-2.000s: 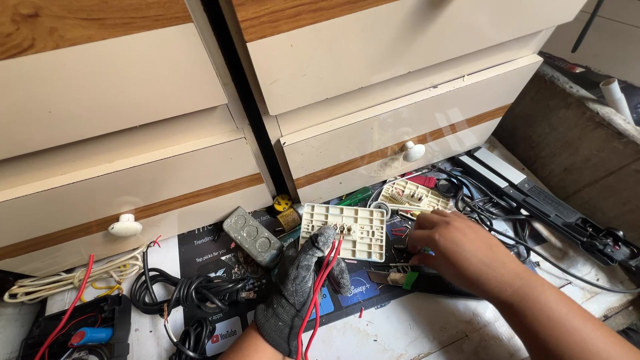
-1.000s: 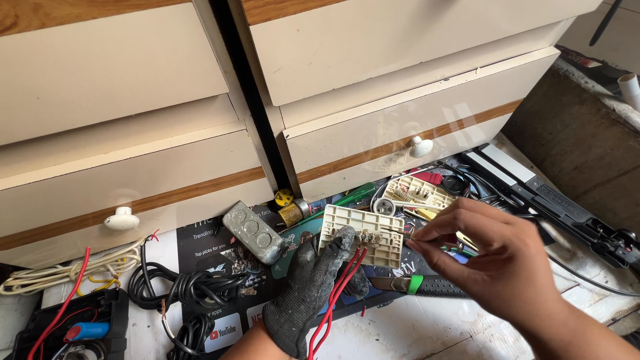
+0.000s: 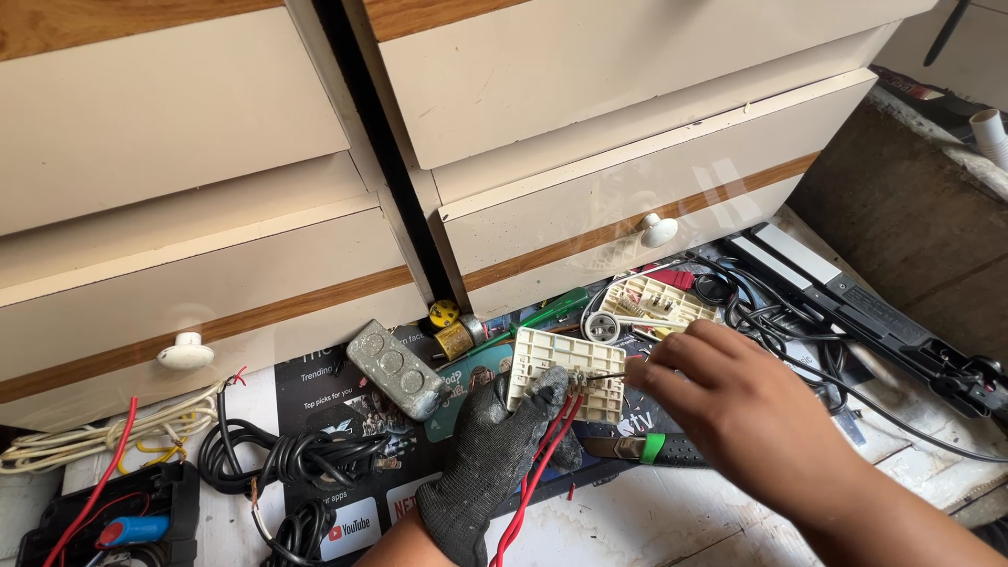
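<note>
My left hand (image 3: 504,449), in a dark grey work glove, grips a cream plastic wiring-device plate (image 3: 606,354) with its ribbed back facing up. Red insulated wires (image 3: 539,480) run from the metal terminals at the plate's middle down past the glove. My bare right hand (image 3: 709,386) pinches a thin dark shaft, perhaps a small screwdriver, whose tip reaches the terminals from the right; its handle is hidden in the fingers. A similar opened cream plate (image 3: 654,303) with a spring and metal contacts lies behind. A utility knife (image 3: 654,449) with a green band lies below the held plate.
Cream drawers with white knobs (image 3: 659,230) rise behind. A metal electrical box (image 3: 396,370), a green screwdriver (image 3: 555,309) and a yellow round part (image 3: 444,313) lie before them. Coiled black cables (image 3: 291,457) and a black case (image 3: 177,504) sit left; a long black device (image 3: 858,307) lies right.
My right hand has moved from the loose items beside the other plate to the held plate's terminals, now with a thin shaft in its fingers. My left hand still holds the plate.
</note>
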